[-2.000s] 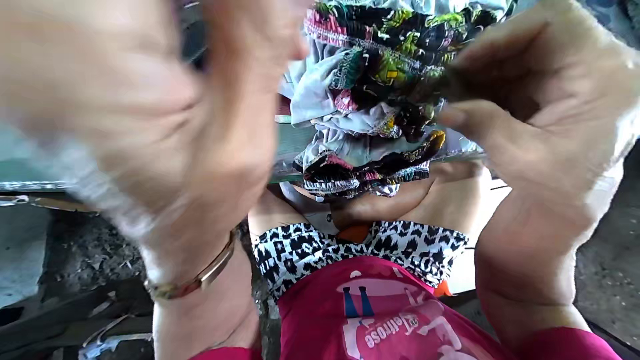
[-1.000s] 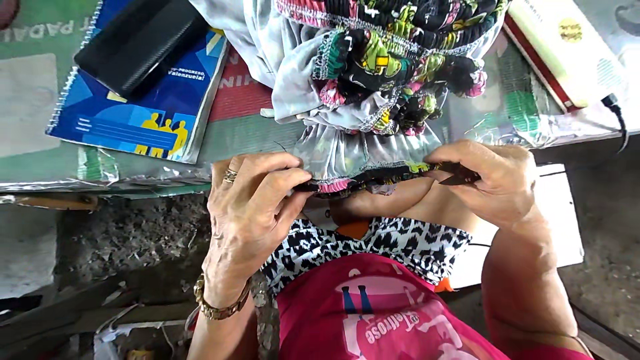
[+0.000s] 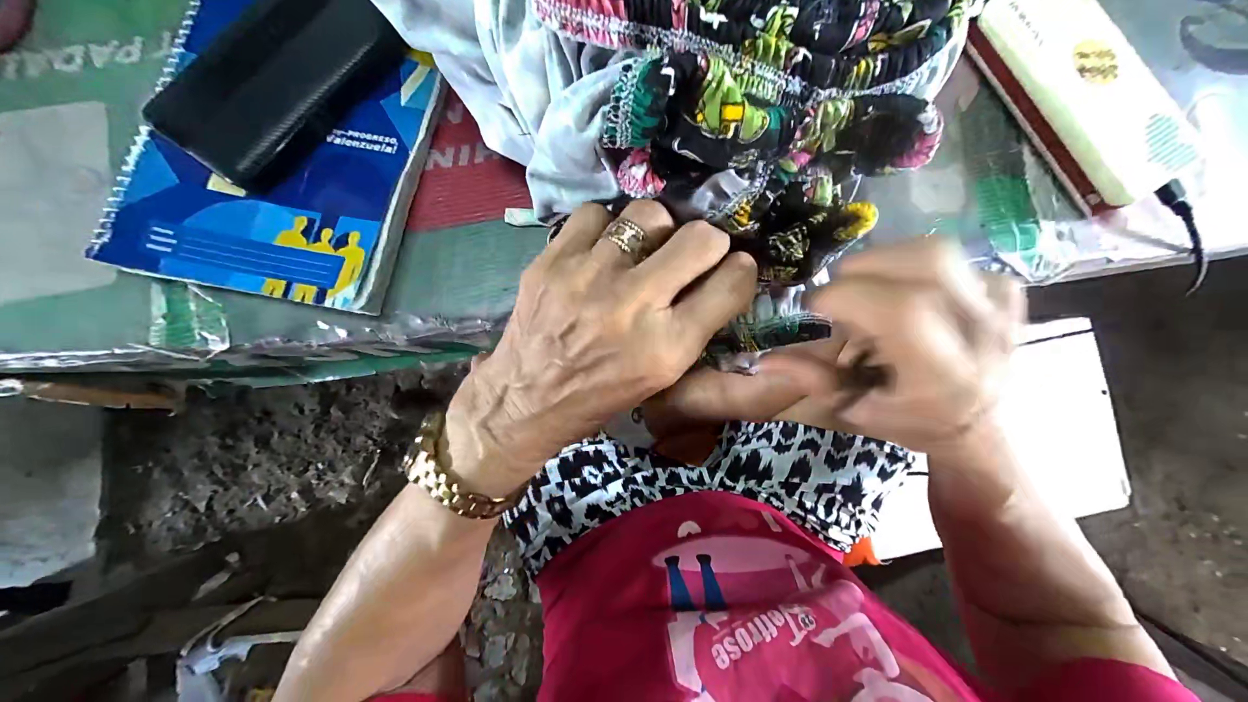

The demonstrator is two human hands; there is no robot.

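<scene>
A heap of grey fabric pieces with gathered, floral-print elastic edges (image 3: 741, 117) lies at the table's front edge. My left hand (image 3: 614, 302), with a ring and a gold-coloured watch, grips the lowest part of the heap, its fingertips hidden in the cloth. Close by on the right, my right hand (image 3: 916, 341) is blurred and curled; a small dark thing shows at its palm, too unclear to name, and whether it holds cloth cannot be told. Between the hands, a gathered dark strip (image 3: 770, 331) hangs over the edge.
A blue spiral notebook (image 3: 263, 234) lies on the left with a black case or wallet (image 3: 278, 83) on top. At the right lies a white and red device (image 3: 1092, 97) with a black cable (image 3: 1191, 234). A white board (image 3: 1072, 419) is below the table's edge.
A second ago both hands held a gathered edge stretched between them below the heap. Now my left hand is up against the heap, and that edge is no longer stretched out.
</scene>
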